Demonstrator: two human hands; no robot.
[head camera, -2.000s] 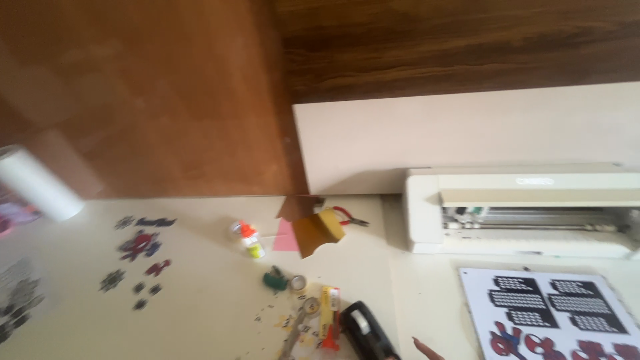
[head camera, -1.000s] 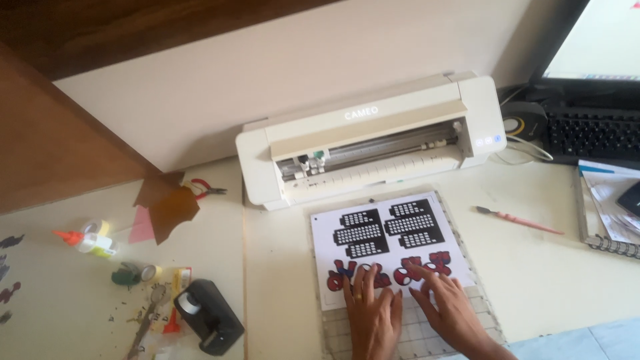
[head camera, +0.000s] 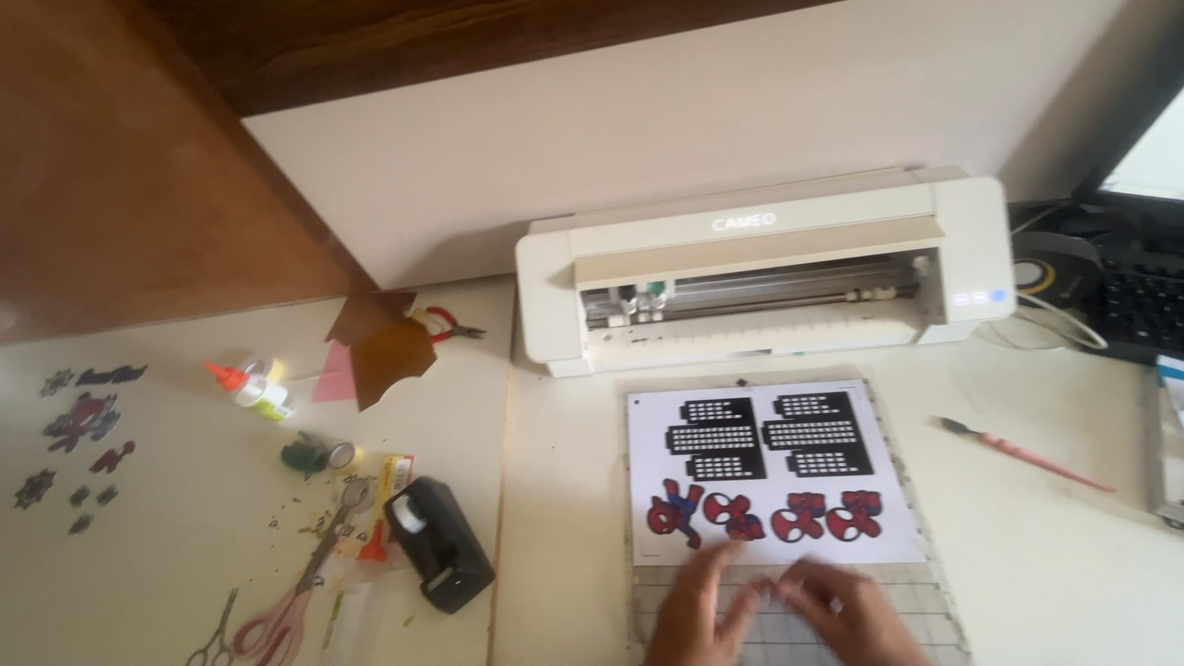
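Observation:
A white printed sheet (head camera: 768, 555) with black building shapes and several red and blue cartoon figures lies on a gridded cutting mat (head camera: 925, 592). Just below the sheet's lower edge, my left hand (head camera: 708, 610) hovers over the mat, fingers bent, its index fingertip near the figures. My right hand (head camera: 842, 610) is beside it, thumb and fingers curled, with the fingertips of both hands close together. Blur hides whether anything small is between them. Behind the sheet stands a white Cameo cutting machine (head camera: 768, 240), its front slot uncovered.
Left lie a black tape dispenser (head camera: 439, 546), pink-handled scissors (head camera: 277, 629), small scissors (head camera: 217, 638), a glue bottle (head camera: 254, 393), red-handled pliers (head camera: 449, 326), brown paper (head camera: 388, 361) and cut-out figures (head camera: 83, 421). Right are a pink-handled tool (head camera: 1027, 453), a keyboard (head camera: 1147, 296) and a monitor (head camera: 1147, 148).
A second ago both hands were spread on the sheet over the printed figures; now they are lower, drawn together near its bottom edge. The view swung right from two seconds ago.

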